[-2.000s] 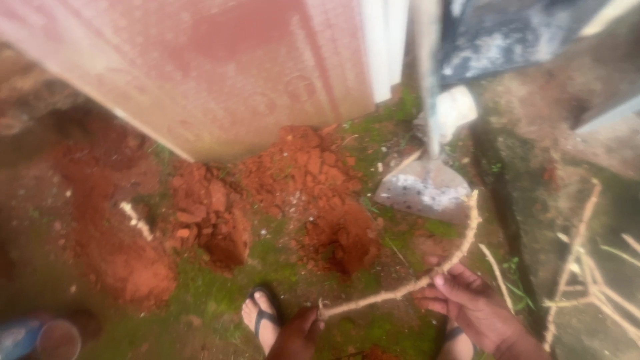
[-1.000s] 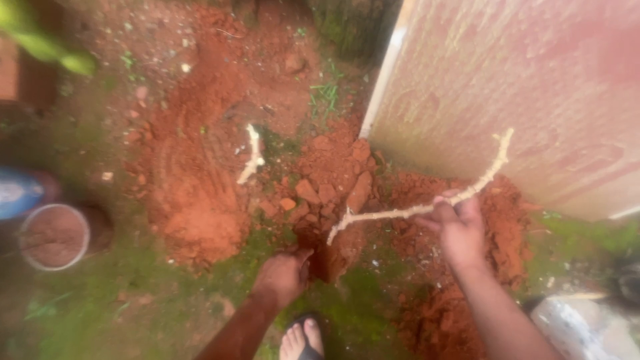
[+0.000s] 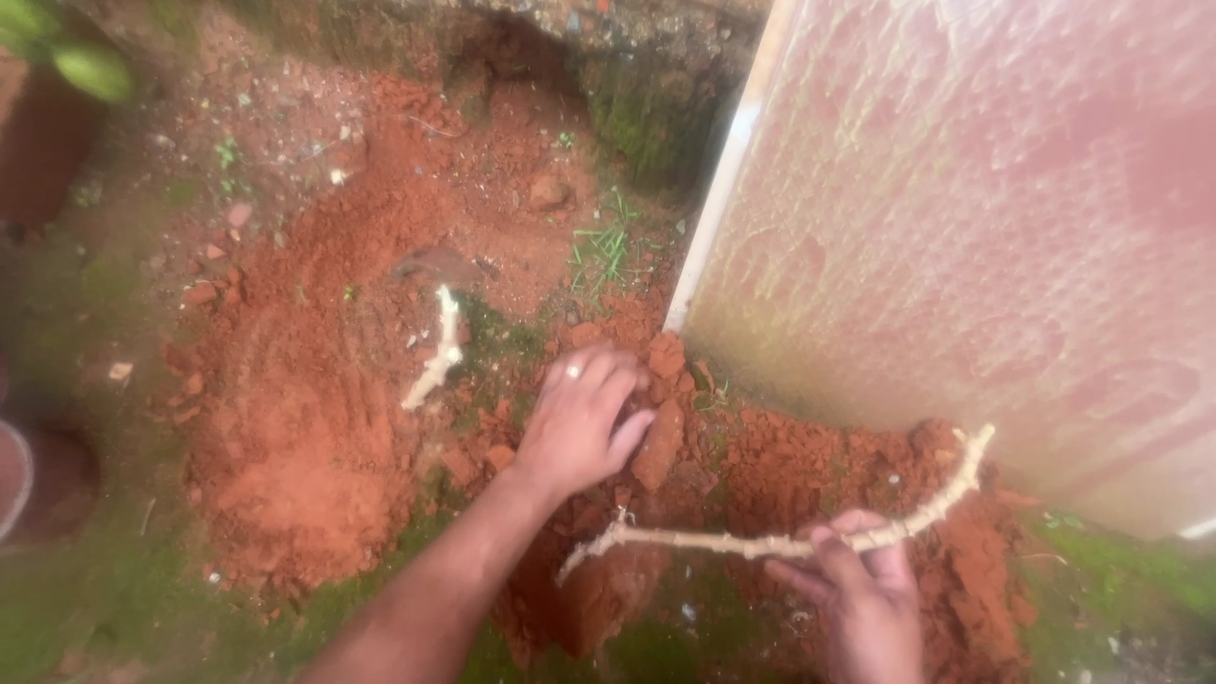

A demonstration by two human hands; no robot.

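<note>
My right hand (image 3: 855, 579) grips a long, curved, pale woody stem cutting (image 3: 722, 542) with knobbly nodes, held nearly level above the soil. Its left end hangs over a dug hole (image 3: 560, 608) in the red earth. My left hand (image 3: 589, 408), with a ring on one finger, reaches down onto the heap of red soil clods (image 3: 665, 442) behind the hole. Its fingertips are partly hidden among the clods, so whether they grasp one is unclear. A shorter pale stem piece (image 3: 444, 351) stands out of the soil to the left of that hand.
A large pinkish panel (image 3: 950, 237) with a pale edge leans at the right. A mound of loose red soil (image 3: 304, 494) lies at the left, near a round container (image 3: 14, 484) cut by the frame. Grass tufts (image 3: 608, 249) grow by the panel's corner, and a mossy wall (image 3: 646, 114) is behind.
My left hand has gone from beside the hole to the soil clods behind it. My right hand still holds the stem. The view swung left from the shovel seen earliest.
</note>
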